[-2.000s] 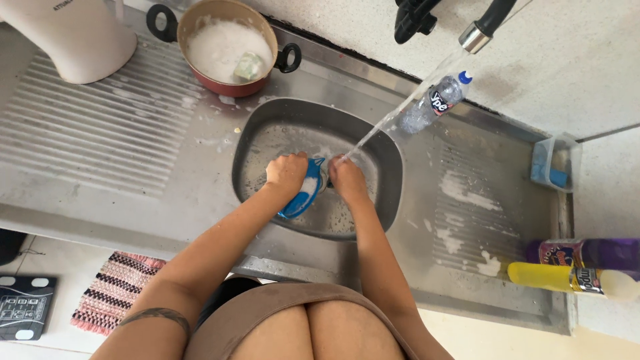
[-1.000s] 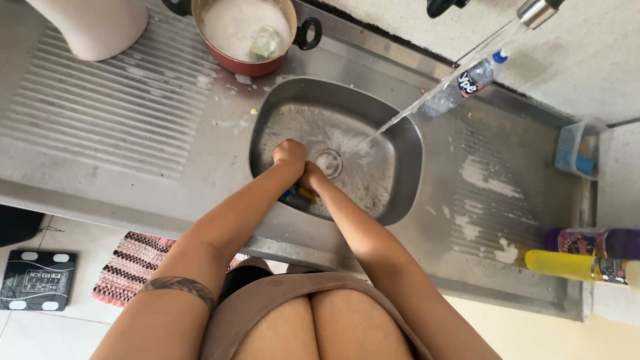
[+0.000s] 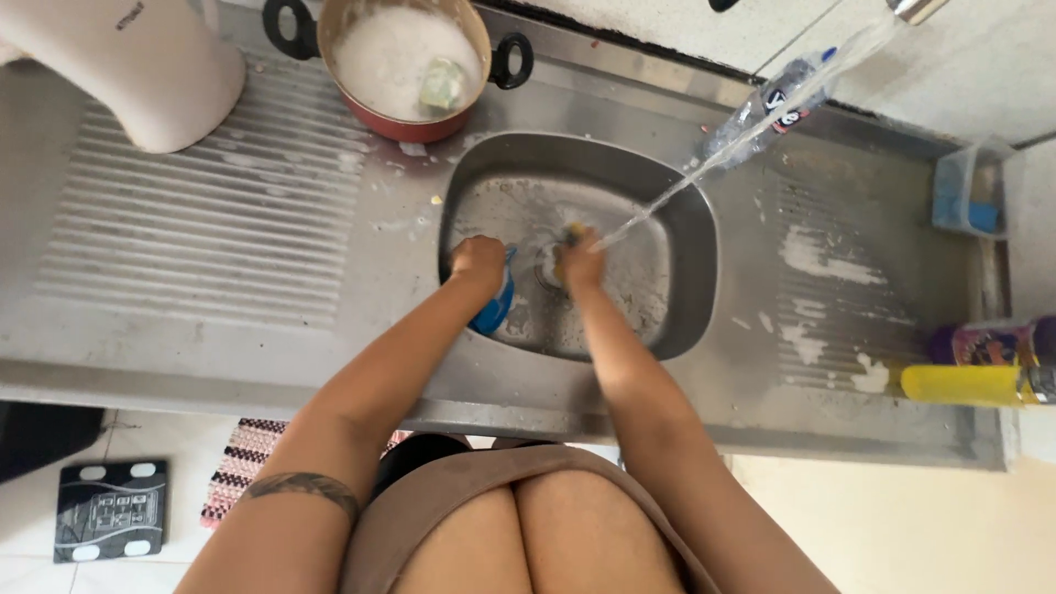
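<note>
My left hand (image 3: 478, 262) is closed around a blue brush (image 3: 495, 307) at the left side of the stainless steel sink (image 3: 701, 247). Over the drain, my right hand (image 3: 582, 260) grips a yellow and dark sponge (image 3: 571, 239), blurred by motion. A stream of water (image 3: 685, 183) runs from the faucet (image 3: 916, 8) and falls right beside my right hand. What the brush's hidden part looks like cannot be told, since my fingers cover it.
A red pot (image 3: 404, 128) of suds with a greenish block stands behind the sink. On the left is a white pitcher (image 3: 165, 74) by the ribbed drainboard (image 3: 198, 223). A plastic bottle (image 3: 763, 111), a clear container (image 3: 969, 194) and a yellow bottle (image 3: 961, 384) are on the right.
My hands, close together one second ago, are now apart, with the right one under the edge of the stream. The blue brush shows more plainly in my left hand.
</note>
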